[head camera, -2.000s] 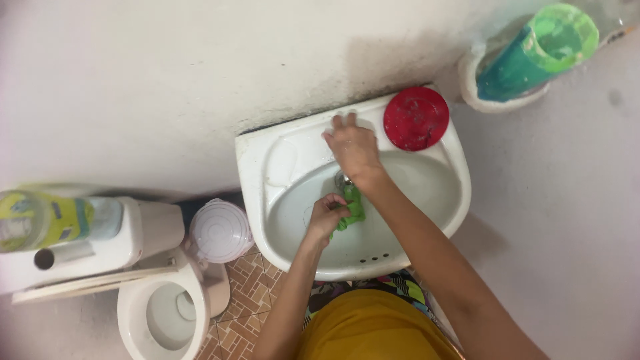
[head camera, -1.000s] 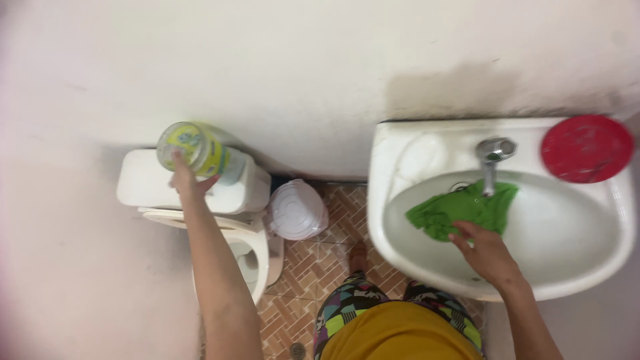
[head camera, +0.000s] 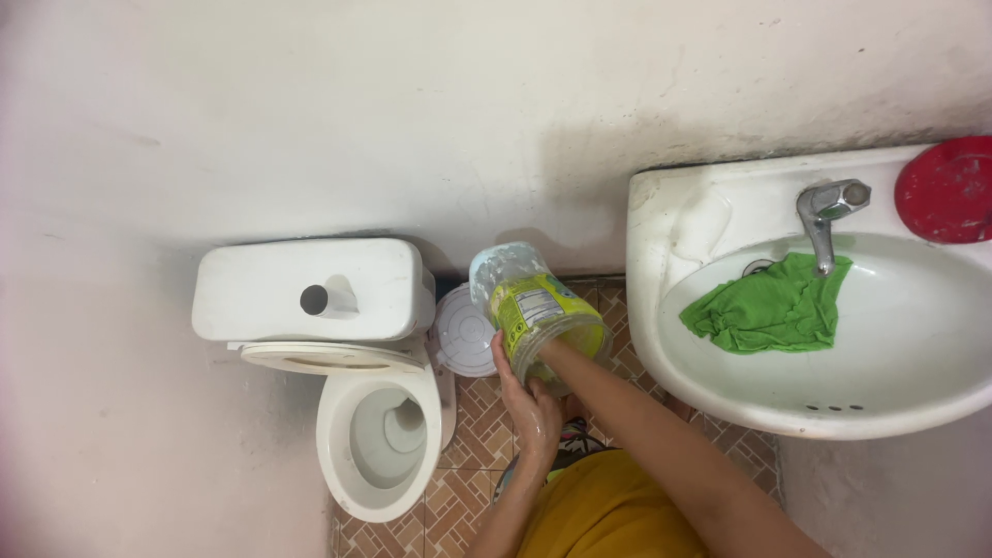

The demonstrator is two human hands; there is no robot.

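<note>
My left hand grips the rim of a clear plastic tub with a yellow-green label, tilted with its mouth toward me. My right forearm reaches into the tub's mouth; the right hand is mostly hidden inside, so what its fingers hold cannot be seen. A wet green cloth lies spread in the white sink basin, under the spout of the chrome faucet. On the sink's back right ledge rests a red plastic lid.
To the left stands a white toilet with its lid raised. A short grey tube stands on its tank. Between toilet and sink, a bin with a white lid sits on the brown tiled floor. A wall runs behind everything.
The tub, over the toilet tank in my left hand one second ago, is now between toilet and sink. My right hand has left the green cloth and gone into the tub.
</note>
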